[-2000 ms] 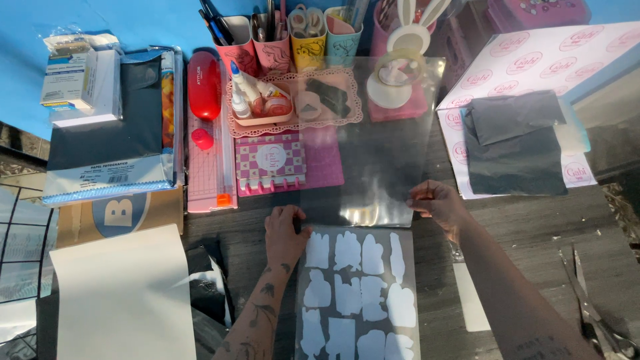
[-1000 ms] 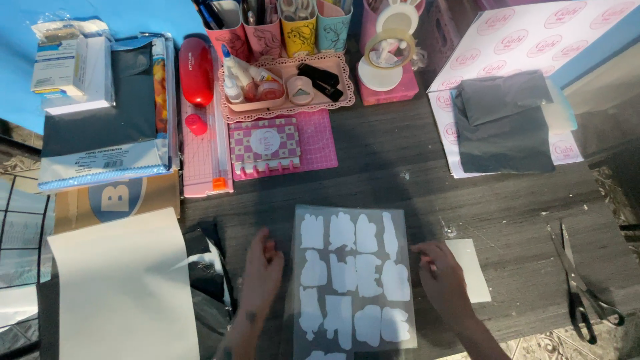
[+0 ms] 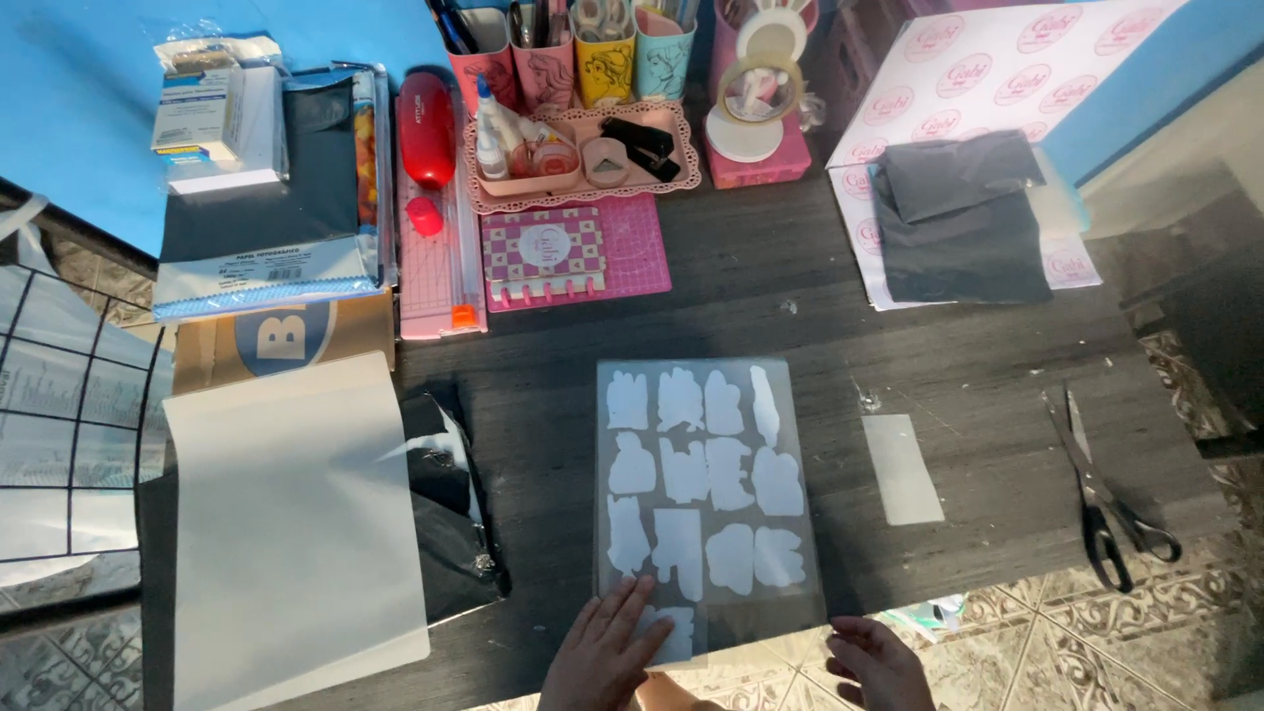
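A clear plastic sheet [image 3: 721,632] lies near the table's front edge, with several white cut-out paper shapes [image 3: 679,397] under or in it, set in rows. My left hand [image 3: 604,642] rests with spread fingers on the lower left of the sheet, touching it beside the lowest white shape. My right hand [image 3: 874,664] is just off the sheet's lower right corner, fingers curled loosely; whether it touches the corner, I cannot tell.
Scissors [image 3: 1098,489] and a small translucent rectangle [image 3: 903,469] lie to the right. At left are a large whitish sheet [image 3: 296,533] and a black plastic bag [image 3: 449,523]. Behind stand a pink paper trimmer [image 3: 434,267], a pink tray [image 3: 583,117], pen cups [image 3: 604,64] and stacked paper packs [image 3: 267,267].
Two seconds ago both hands held a clear sheet above the shapes; it is no longer there. My left hand has moved from beside the sheet onto its lower left, and my right hand has moved nearer the front.
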